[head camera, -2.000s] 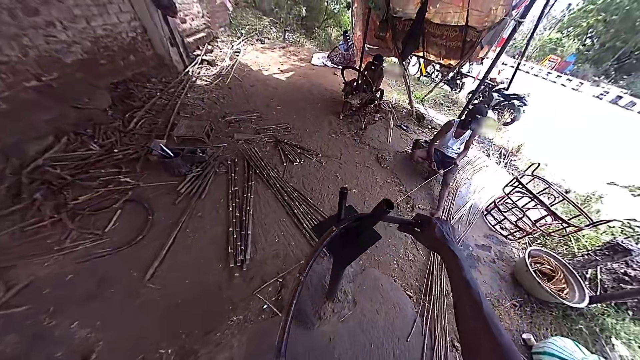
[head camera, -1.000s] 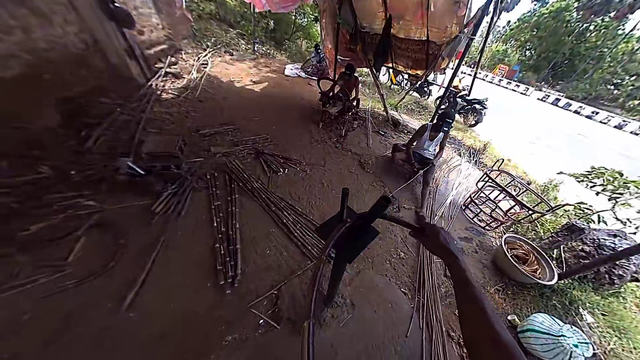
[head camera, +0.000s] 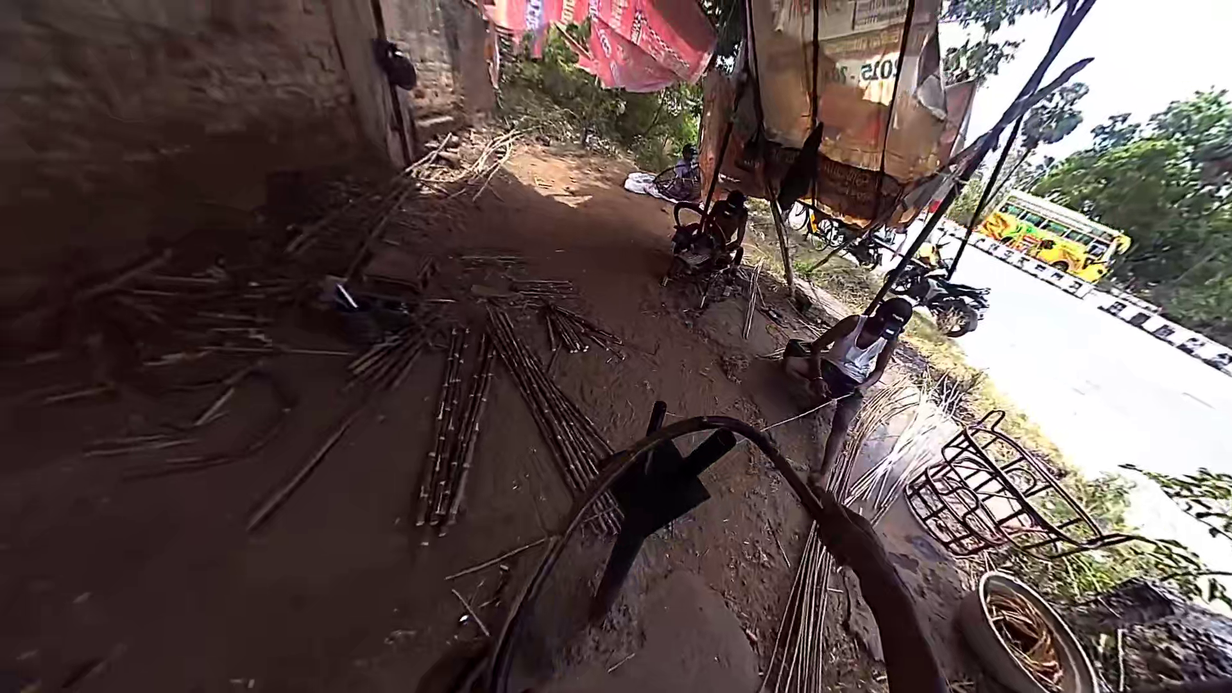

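Observation:
My right hand is closed around one end of a long dark cane pole. The pole bends in an arch over the top of a dark upright stand with a flat plate and two short stubs, then curves down to the bottom edge. A dark, shadowed shape there, by the pole's lower end, may be my left hand; its fingers cannot be made out. Bundles of straight canes lie on the ground left of the stand, and thin strips lie beneath my right arm.
A person in a white vest sits ahead on the right; another person sits farther back. At right are a bent-cane frame and a basin of strips. Loose canes litter the left by a brick wall.
The pole's held part, low and nearly straight beside the stand before, now arches above it. My view has tilted up, and a bus has appeared on the road.

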